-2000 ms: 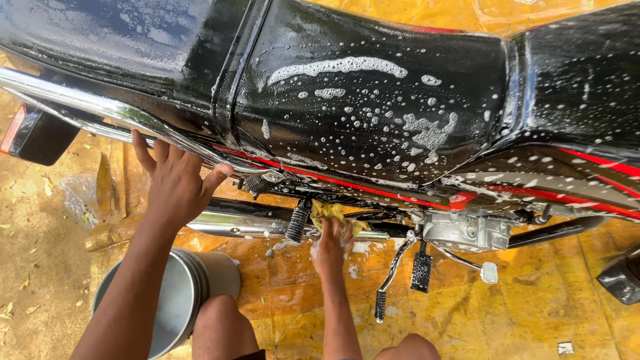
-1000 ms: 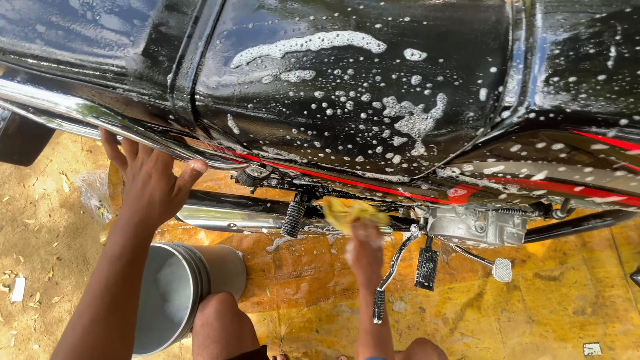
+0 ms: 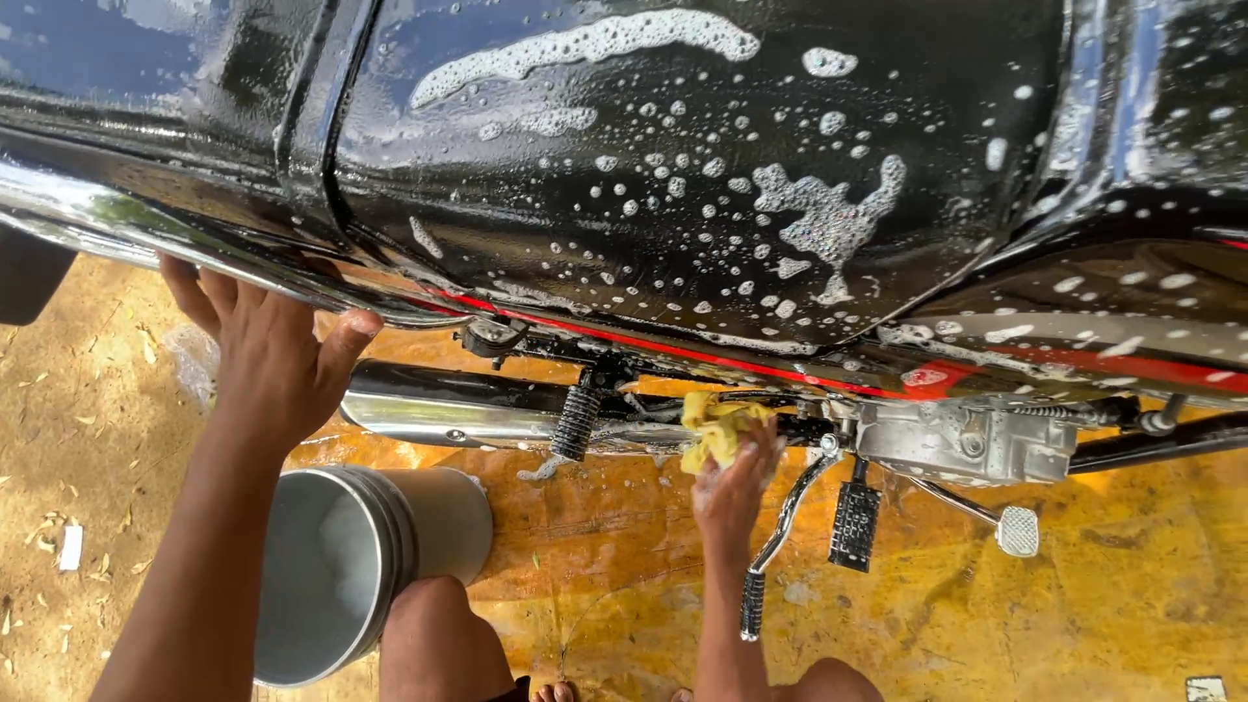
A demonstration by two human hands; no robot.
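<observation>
A black motorcycle seat (image 3: 585, 175), wet and dotted with soap foam, spans the upper view. My left hand (image 3: 268, 356) rests at the chrome grab rail (image 3: 127, 234), its fingertips hidden behind the rail and its thumb apart. Below the seat, my right hand (image 3: 736, 483) grips a yellow cloth (image 3: 720, 427) against the lower side of the motorcycle, between the rubber-covered footrest (image 3: 578, 414) and the kick-start lever (image 3: 788, 517). Behind the footrest runs the chrome and black exhaust pipe (image 3: 439, 409). The engine casing (image 3: 965, 439) is right of the cloth.
A grey bucket (image 3: 453, 522) holding sudsy water stands below my left hand. A black foot peg (image 3: 855, 526) and a metal pedal (image 3: 1018, 531) stick out at the right. A wet yellow-orange sheet (image 3: 1102, 604) covers ground; dry leaves lie on bare soil (image 3: 58, 429).
My right hand with the yellow cloth has moved right, away from the rubber footrest and toward the kick-start lever. My left hand stays at the chrome rail. The view has shifted closer to the seat.
</observation>
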